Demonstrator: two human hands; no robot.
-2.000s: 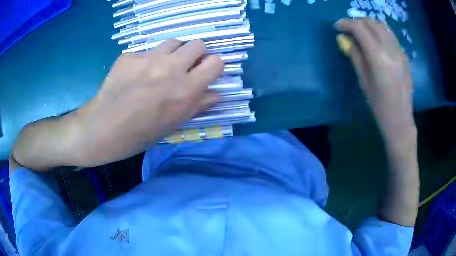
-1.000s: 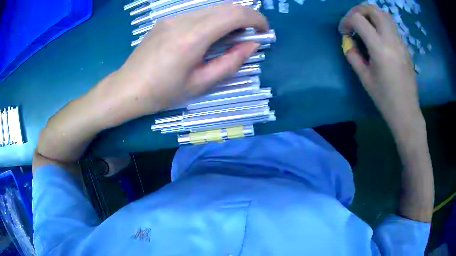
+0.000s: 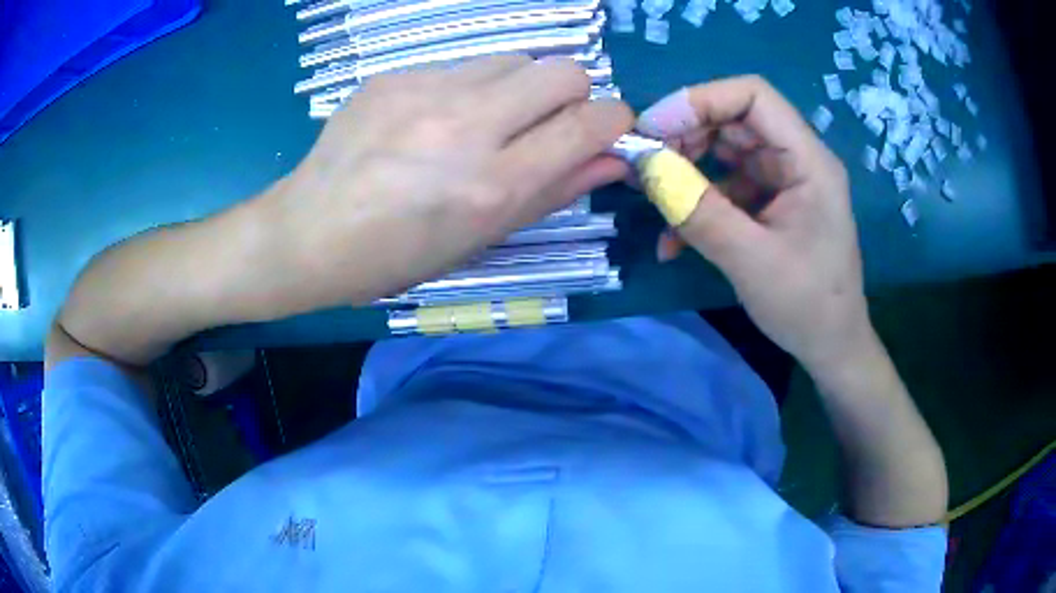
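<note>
My left hand [image 3: 463, 174] is closed around a metal rod [image 3: 633, 145], whose right end sticks out past the fingertips. My right hand [image 3: 764, 209] pinches at that end between a yellow-wrapped thumb and a pale-covered index fingertip; a small end cap between them is too hidden to tell. A row of rods [image 3: 463, 29] lies beyond and under my left hand, partly hidden by it. A taped rod [image 3: 477, 316] lies at the bench edge nearest me.
A loose pile of end caps [image 3: 892, 87] lies at the right, with more end caps [image 3: 697, 11] at the top middle. A blue tray [image 3: 81, 46] is at the upper left. A few short rods [image 3: 8, 266] show at the far left edge.
My right hand has moved left from the end cap pile to the rod end at my left hand. My left hand has taken a rod from the row.
</note>
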